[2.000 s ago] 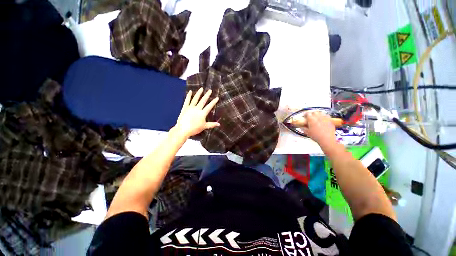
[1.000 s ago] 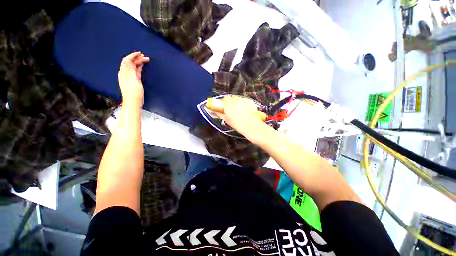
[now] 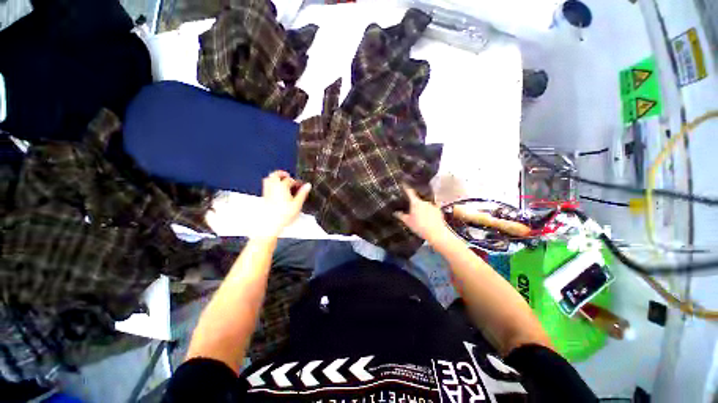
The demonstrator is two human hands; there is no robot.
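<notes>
A brown plaid garment [image 3: 366, 157] lies over the right part of the navy padded board [image 3: 212, 138] and on the white table. My left hand [image 3: 279, 206] is at the garment's lower left edge, fingers bent; whether it pinches the cloth cannot be told. My right hand [image 3: 423, 216] is at the garment's lower right side, with thumb and fingers gripping the cloth. The steam iron [image 3: 492, 223] rests at the table's right edge, its tan handle free of my hands.
A plaid bundle [image 3: 244, 55] lies behind the board. A large plaid heap [image 3: 71, 252] and black garments [image 3: 79, 75] are at left. A clear plastic box [image 3: 457, 30] is at the far side. Hoses [image 3: 630, 256] run right from the iron. A phone [image 3: 584, 285] lies at lower right.
The iron, in my right hand over the garment a second ago, is back at the right edge and let go. My right hand has moved to the cloth; my left hand came from over the board to the garment's edge.
</notes>
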